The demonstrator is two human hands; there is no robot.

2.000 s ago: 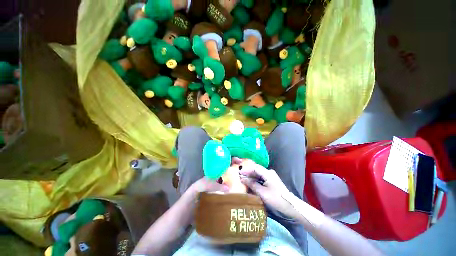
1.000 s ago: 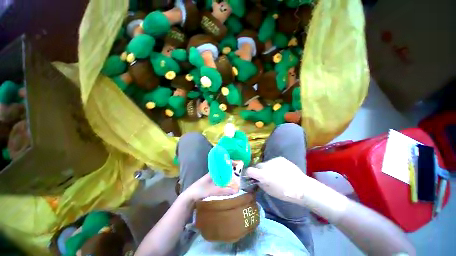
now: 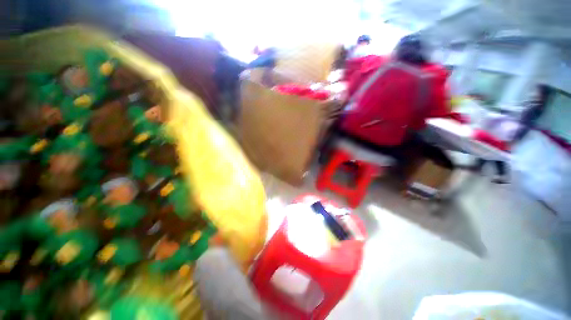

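The head view is tilted and blurred, and neither of my hands shows in it. A green rounded part of a plush toy is cut off by the bottom edge at the left. Beside it is my grey-trousered knee. The large yellow woven sack fills the left side, with its rim rolled open. It holds many plush potted-tree toys in green, brown and tan with yellow tips.
A red plastic stool holds a black phone and a white paper slip. Behind are a cardboard box with red material and a person in red on another red stool. A white bag is at the lower right.
The view has swung up and to the right. My hands and most of the toy they held have left the picture. The seated person and the room have come into view.
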